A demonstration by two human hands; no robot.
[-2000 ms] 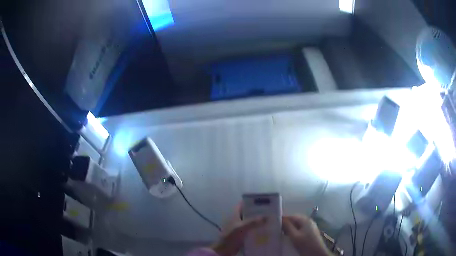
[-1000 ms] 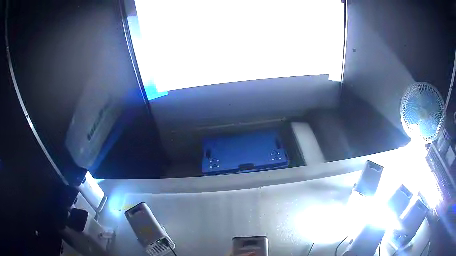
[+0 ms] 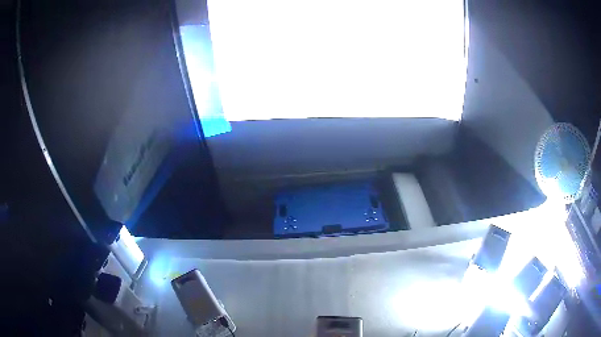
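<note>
A white mini projector [image 3: 339,326] stands at the bottom middle edge, and only its far end with a dark slot shows. The rest of it is cut off by the picture's edge. My left hand and my right hand are out of the picture. Another white projector [image 3: 198,299] lies tilted on the bench at the left, with part of a dark cable at its near end. A large bright screen [image 3: 343,59] glows ahead beyond the bench.
Projectors stand along the left edge [image 3: 129,253]. More stand at the right [image 3: 491,247], amid strong glare. A round fan [image 3: 562,161] is at the far right. A blue tray [image 3: 331,209] and a narrow white block [image 3: 413,201] lie below the screen. Dark panels flank the booth.
The view has tilted up from the bench to the screen, which now shows brightly. Both hands, seen at the middle projector two seconds ago, have left the picture.
</note>
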